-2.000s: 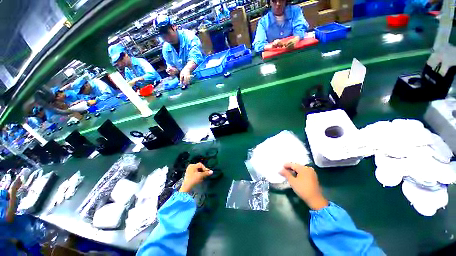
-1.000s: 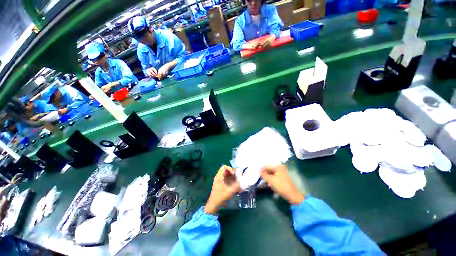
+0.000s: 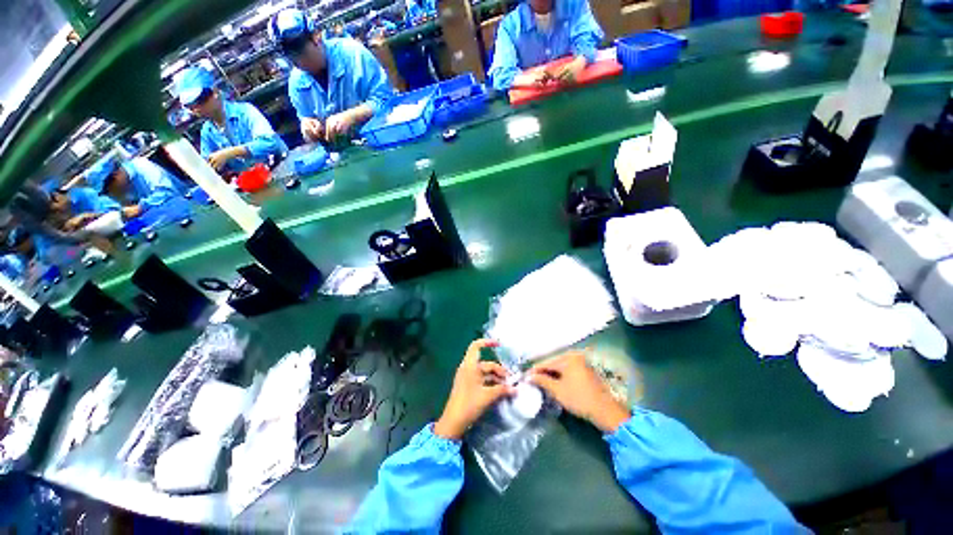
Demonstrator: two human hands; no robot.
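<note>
My left hand (image 3: 479, 389) and my right hand (image 3: 577, 387) are close together in front of me, both pinching the top of a clear plastic bag (image 3: 509, 444). The bag hangs toward me, shiny and see-through. A small white round piece (image 3: 527, 400) shows at the bag's mouth between my hands; whether it is inside is hard to tell. A whitish stack of polybags (image 3: 554, 309) lies just beyond my hands. Black rings (image 3: 348, 402) lie in a tangled heap to the left. A heap of white round pieces (image 3: 826, 298) lies at the right.
A white insert with a centre hole (image 3: 656, 284) stands right of the bag stack. Open black boxes (image 3: 423, 246) stand in a row along the green bench (image 3: 543, 193). Bagged parts (image 3: 274, 423) and white wrapped pieces (image 3: 190, 460) lie at left. Workers sit across the line near blue bins (image 3: 399, 120).
My left hand has moved right from beside the black rings to meet my right hand. The clear bag, earlier flat on the bench, is now held by both hands. The view has shifted.
</note>
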